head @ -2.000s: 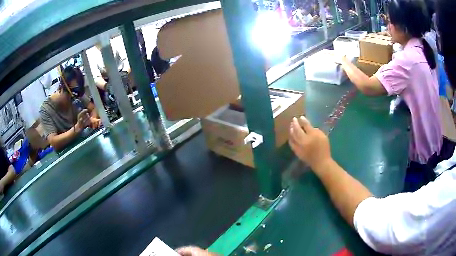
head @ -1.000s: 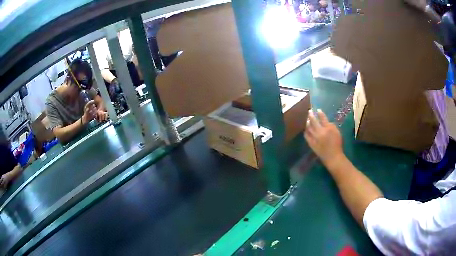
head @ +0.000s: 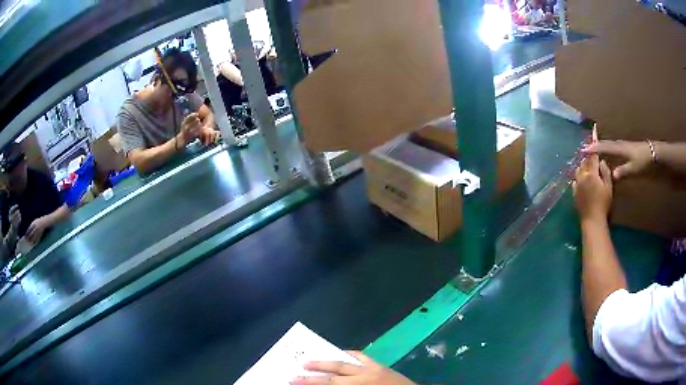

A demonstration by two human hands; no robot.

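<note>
My right hand (head: 359,371) is at the bottom edge, partly cut off, with its fingers over a thin white manual (head: 289,359). The manual is also cut off by the edge. My left hand is not in view. An open brown carton (head: 410,197) stands on the dark conveyor belt (head: 301,278), with pale lining and a brown piece inside. Its lid flap (head: 376,75) stands upright behind it. A green post hides part of the carton.
The green post (head: 475,150) carries a white clip (head: 466,181). At right, a co-worker's hands (head: 594,184) are at a second brown carton (head: 647,203) with a raised flap, on the green surface (head: 526,323). A white tub (head: 553,98) is behind. Seated workers are at left.
The view has shifted left, so the post and carton appear farther right. The manual and my right hand show more than before. The second carton has come into view, and the co-worker's hands are now at it.
</note>
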